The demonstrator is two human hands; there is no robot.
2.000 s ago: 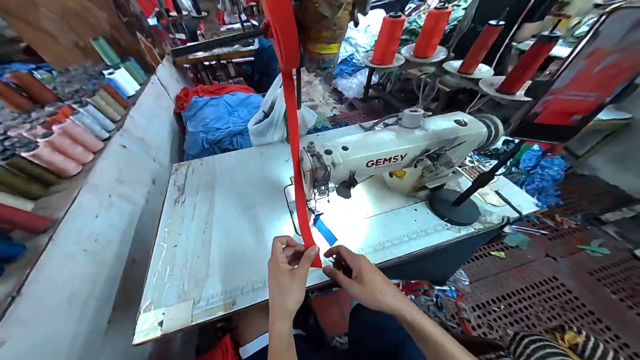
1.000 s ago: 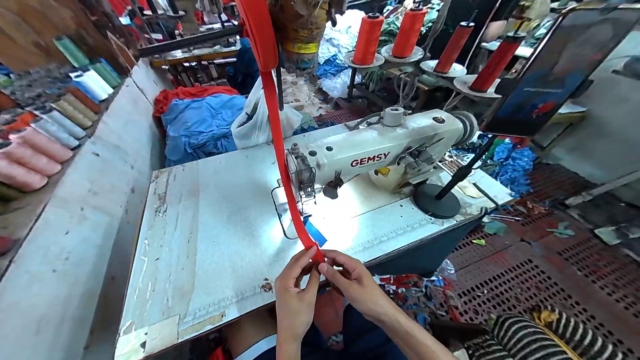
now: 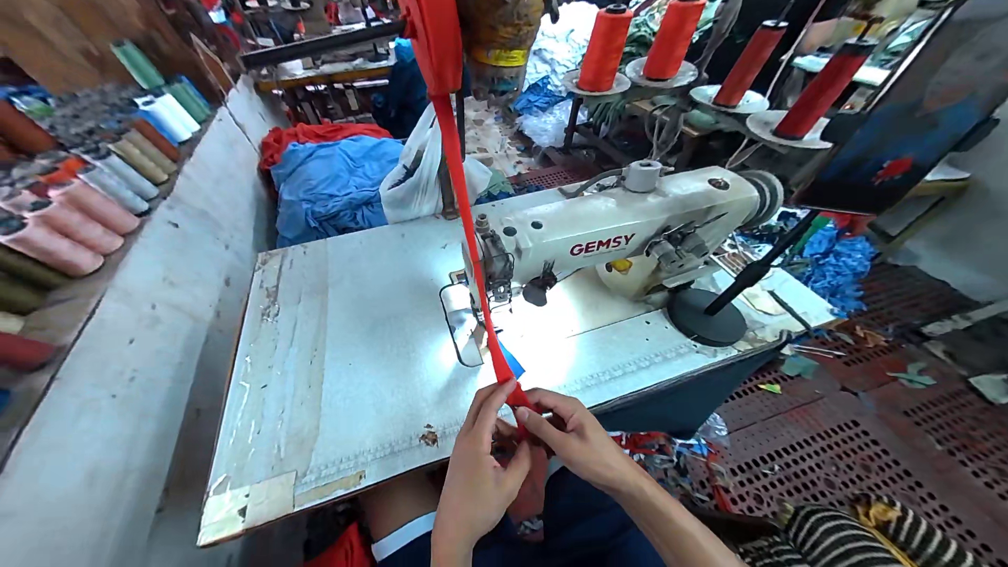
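Observation:
A red fabric strip [image 3: 461, 185] runs down from a red roll [image 3: 435, 47] at the top, passing in front of the head of a white Gemsy sewing machine [image 3: 606, 228]. Near the table's front edge, my left hand [image 3: 482, 465] pinches the strip's lower part between thumb and fingers. My right hand [image 3: 579, 437] grips the same strip just to the right, its fingertips close to the left ones. A small blue fabric piece [image 3: 511, 362] lies behind the strip, near the needle area. The strip's lower end is partly hidden by my fingers.
The white sewing table [image 3: 354, 339] carries a round black stand base [image 3: 706, 316] at right. Red thread cones [image 3: 605, 49] stand behind the machine. Blue cloth [image 3: 335, 185] and a white plastic bag [image 3: 417, 177] sit past the table's back edge. Many thread spools [image 3: 71, 220] line the left ledge.
Two seconds ago my hands were farther apart around the strip's lower end; now their fingertips are close together on it. The view has shifted somewhat.

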